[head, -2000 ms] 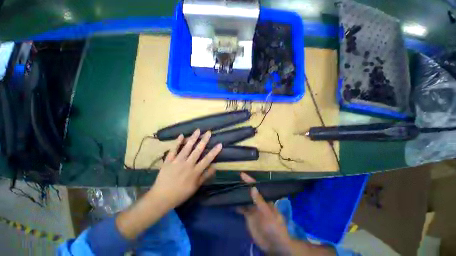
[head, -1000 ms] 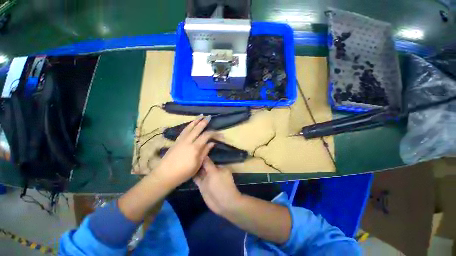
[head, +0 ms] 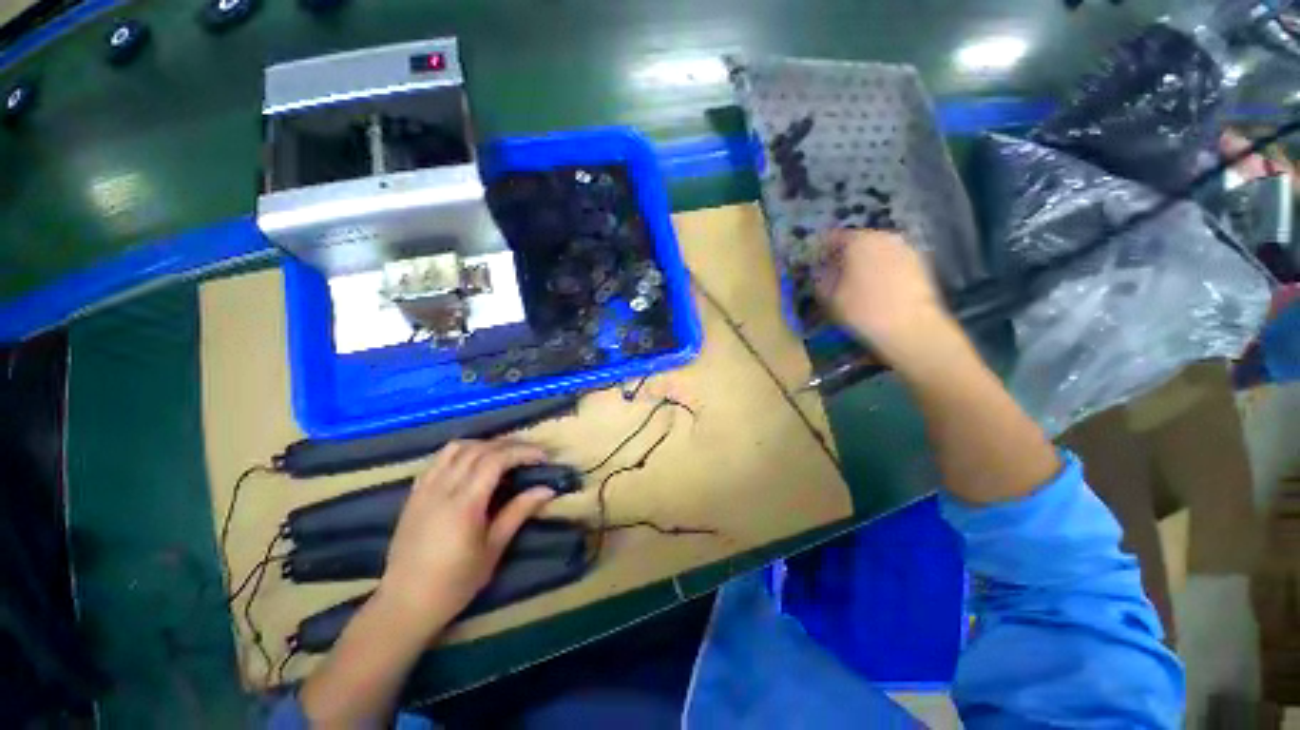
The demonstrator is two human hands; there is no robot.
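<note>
Several black padded headbands (head: 378,445) lie side by side on the cardboard mat, with thin wires trailing from their ends. My left hand (head: 463,521) lies over the middle ones, thumb and fingers around the right end of one headband (head: 549,482). My right hand (head: 884,292) is blurred over the small black parts (head: 801,168) on the grey bubble-wrap bag (head: 884,114). Its fingertips are among the parts; whether it holds one cannot be seen. The electric screwdriver (head: 853,374) lies partly hidden behind my right hand and forearm.
A screw feeder (head: 364,214) stands in the blue tray (head: 684,307) with loose black discs. The cardboard mat (head: 777,442) lies beneath. A clear plastic bag (head: 1098,314) is at right, near another person's hand (head: 1255,160). Round pieces (head: 126,39) lie on the belt, upper left.
My right hand has left the headbands and moved right to the grey bag. My left hand remains on the headbands. The view has turned right; the headbands now lie closer together.
</note>
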